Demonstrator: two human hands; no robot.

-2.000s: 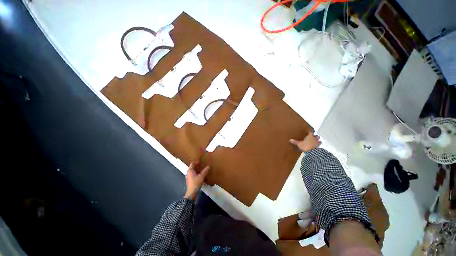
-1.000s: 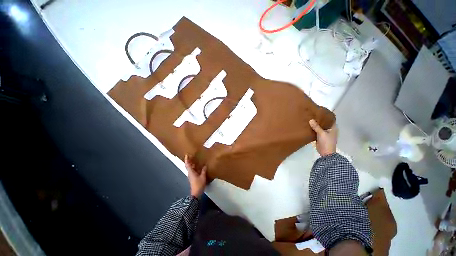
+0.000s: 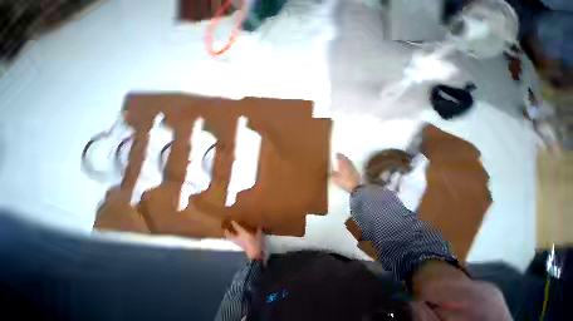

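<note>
Brown bag panels (image 3: 289, 160) lie flat in an overlapping row on the white table. White reinforcement patches (image 3: 245, 163) show between them, with thin dark handles (image 3: 94, 157) arching at the left. My left hand (image 3: 246, 241) rests on the row's near edge, fingers apart; any grip there is not visible. My right hand (image 3: 344, 173) is just right of the row, blurred, and holds nothing visible. Beyond it lies a brown pile of panels (image 3: 455, 188) with bunched handles (image 3: 386, 164) and a white patch, partly behind my right sleeve.
The white table (image 3: 56, 75) has its near edge by my body. A red-orange hose (image 3: 220, 44) lies at the back. A black bundle (image 3: 452, 100) and a blurred white fan (image 3: 487, 28) are at the back right. A tan surface (image 3: 556, 194) is at the right.
The view has turned right, and the row now lies level. The panel my right hand had lifted by its right end lies flat, and that hand is off it. My left hand stays at the near edge.
</note>
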